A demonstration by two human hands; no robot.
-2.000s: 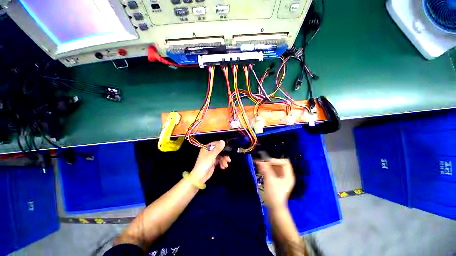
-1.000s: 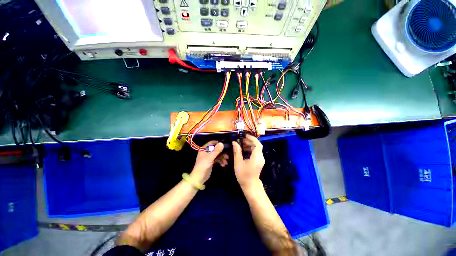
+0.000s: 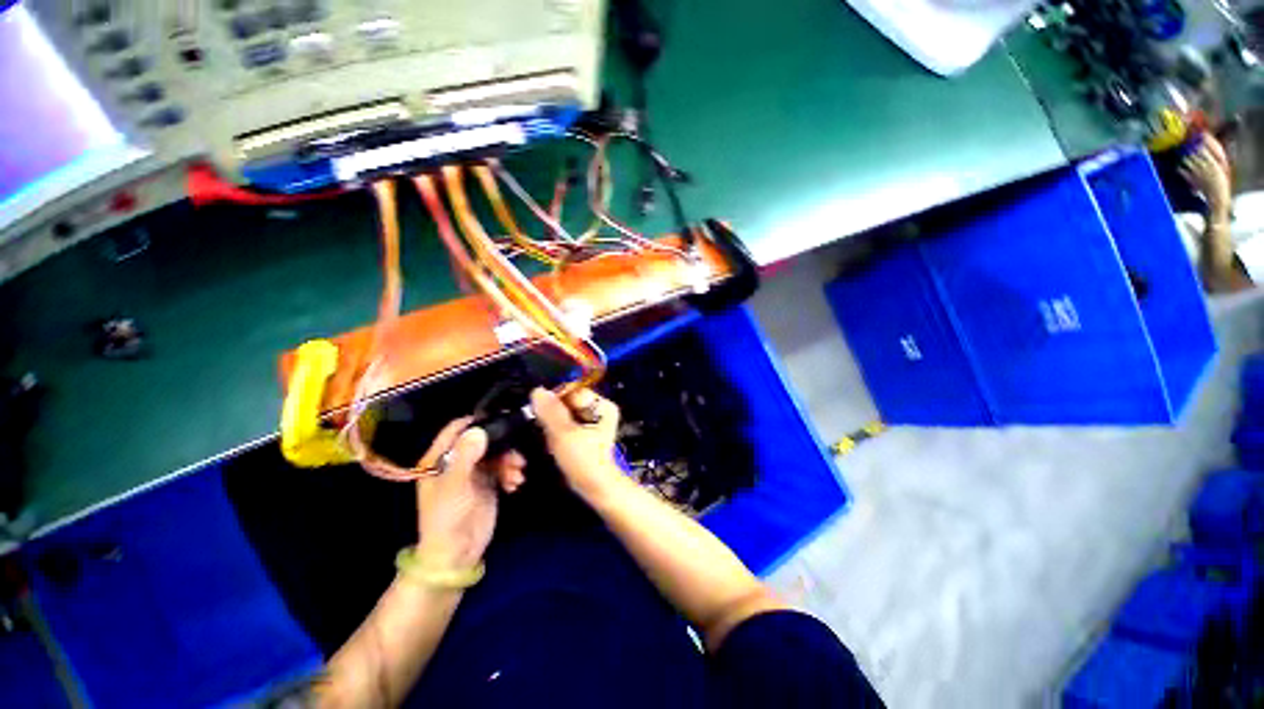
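My left hand (image 3: 460, 493) is shut on one end of a short black cable assembly (image 3: 502, 427), with a looping test lead (image 3: 363, 416) running into the fingers. My right hand (image 3: 577, 435) is shut on the other end, where red, yellow and white test leads (image 3: 519, 288) come down to the fingertips. The mating connectors are mostly hidden in the fingers. Both hands are close together just below the orange fixture board (image 3: 430, 338). The leads hang from the white-socketed adapter board (image 3: 433, 151) on the tester.
The cream tester (image 3: 194, 86) stands at the upper left. A yellow piece (image 3: 311, 405) and a black rounded piece (image 3: 729, 266) sit at the fixture's ends. A blue bin (image 3: 793, 446) with black cables is below. Blue totes (image 3: 1040, 313) and another person's hand (image 3: 1209, 177) show at right.
The view has turned and shifted right. My right hand came in from over the bin to the cable and now holds it at the test leads. My left hand keeps its hold.
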